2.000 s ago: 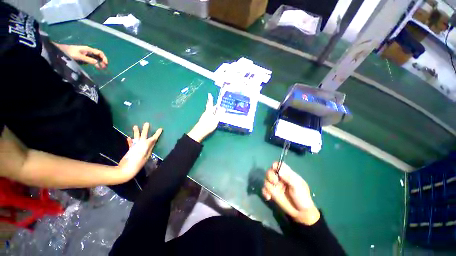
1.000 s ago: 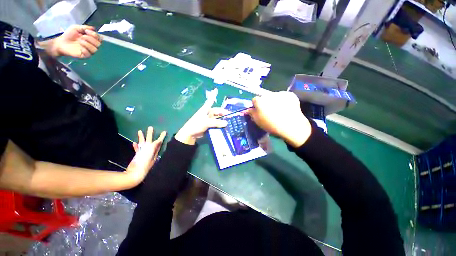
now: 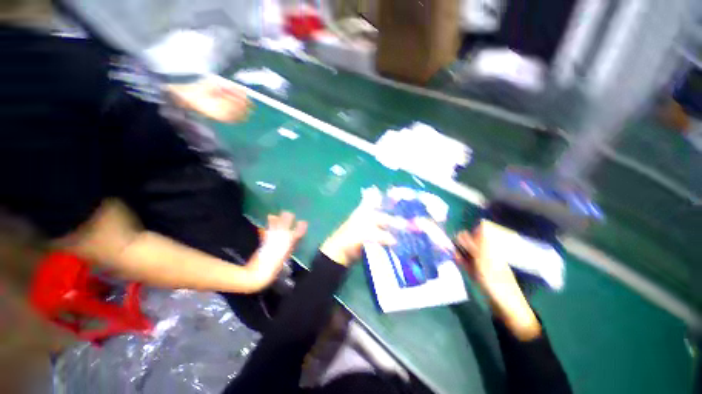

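Observation:
The frame is blurred. A blue and white retail box [image 3: 427, 292] with a dark keypad phone picture lies on the green bench in front of me. My left hand [image 3: 360, 229] rests on its left upper side, fingers over the edge. My right hand [image 3: 486, 258] is just right of the box, in front of the open box; whether it holds anything is too blurred to tell. The open box [image 3: 539, 260] stands to the right with its lid up, dark blue outside with a white part at its front.
White printed sheets [image 3: 423, 151] lie behind the box. A person [image 3: 177, 250] in black is at my left, one hand on the bench edge. A slanting metal post [image 3: 616, 100] rises behind the bench. A brown carton [image 3: 416, 38] stands at the back. A red stool [image 3: 85, 296] is lower left.
My right hand has moved from over the retail box to its right side. The dark thin strip seen between my hands is no longer distinct. The whole view has shifted and blurred.

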